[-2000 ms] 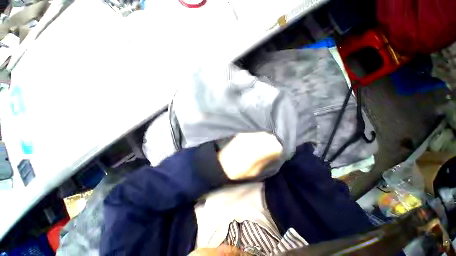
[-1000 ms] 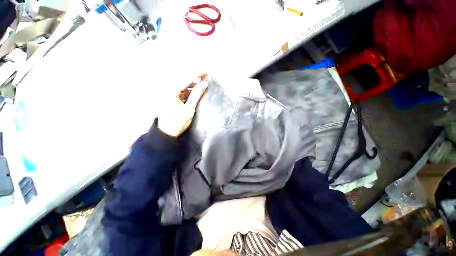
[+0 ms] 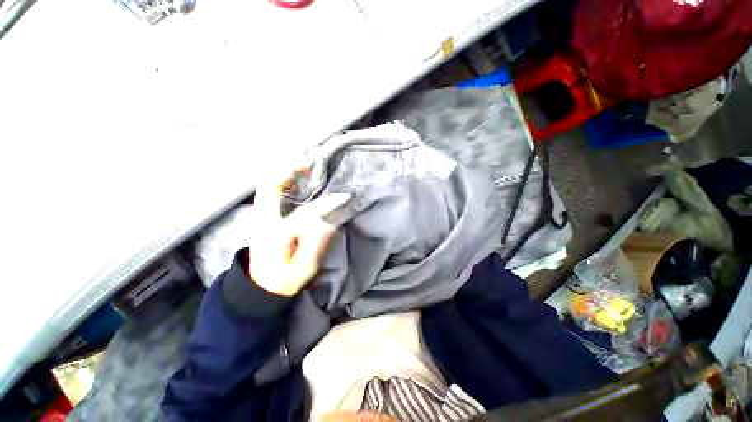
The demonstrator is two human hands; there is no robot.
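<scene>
The grey garment (image 3: pixel 396 235) lies bunched on my lap and reaches up to the table edge. Its ribbed edge or seam (image 3: pixel 363 140) curves along the top. My left hand (image 3: pixel 290 239) is bare and holds the garment's left edge between thumb and fingers. My right hand is hidden under or behind the garment; only its dark blue sleeve (image 3: pixel 519 321) shows.
The long white table (image 3: pixel 165 140) runs diagonally across the upper left. Red scissor handles (image 3: pixel 292 2) are cut off at the top. A mottled grey garment pile (image 3: pixel 462 124), black hanger-like hook (image 3: pixel 528 206), red stool (image 3: pixel 548 95) and bagged items (image 3: pixel 610 313) lie right.
My left hand has moved down and nearer from the table edge, with the garment edge in it. The garment's ribbed edge is now turned up. The view has shifted, so the scissors are mostly out of frame.
</scene>
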